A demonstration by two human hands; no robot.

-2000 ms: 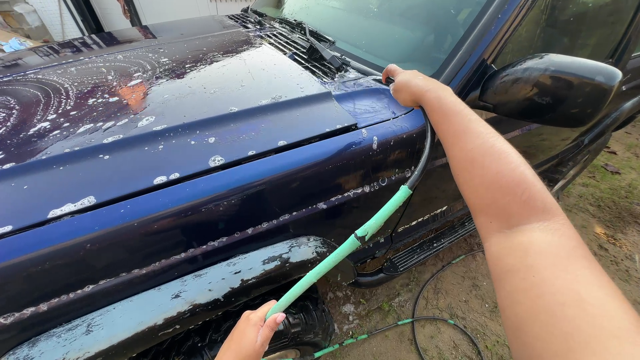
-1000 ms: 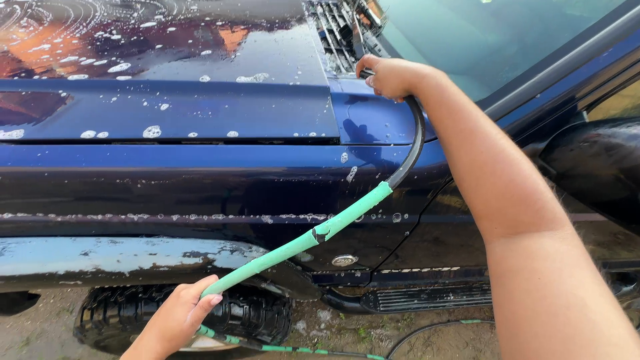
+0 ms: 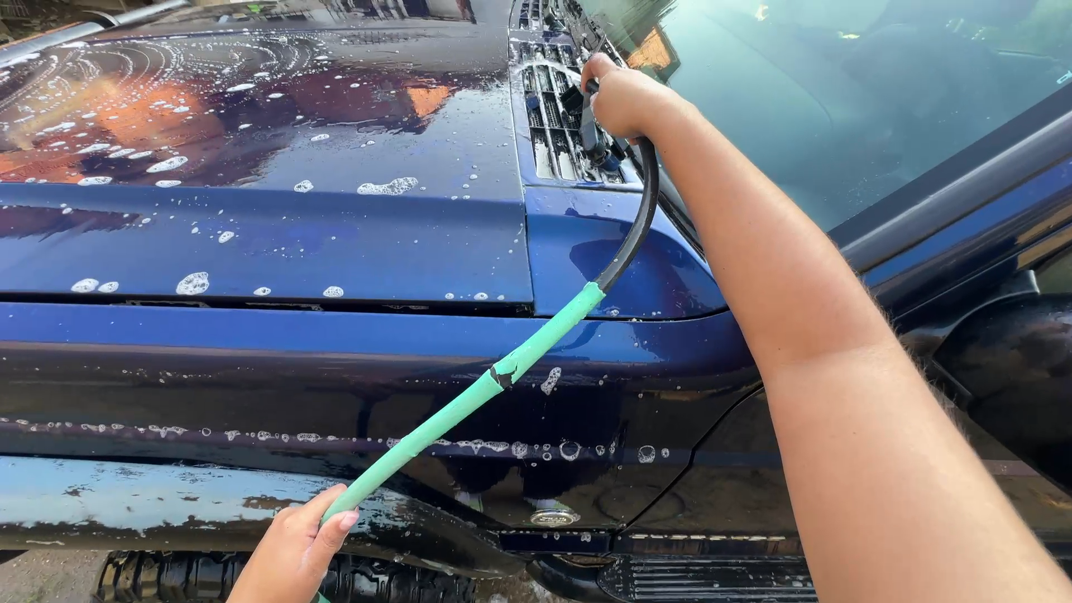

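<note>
A black hose with a split green outer sleeve (image 3: 461,408) runs diagonally across the fender of a dark blue vehicle. My left hand (image 3: 297,540) grips its green part low in the view, near the peeling wheel arch trim (image 3: 159,502). My right hand (image 3: 624,96) is closed around the black end of the hose (image 3: 641,213), above the slotted cowl grille (image 3: 557,113) at the base of the windshield (image 3: 846,92). The hose tip is mostly hidden by my fingers. Soap suds dot the wet hood (image 3: 352,234) and the fender (image 3: 251,377).
A black side mirror (image 3: 1013,377) juts out at the right, beside my right forearm. Below are a ribbed side step (image 3: 712,578) and a knobby tire (image 3: 193,578). A wiper arm (image 3: 596,142) lies over the grille.
My right hand has moved from the fender's rear corner onto the cowl grille, bringing the hose end with it. My left hand still holds the green part. The view has shifted and turned.
</note>
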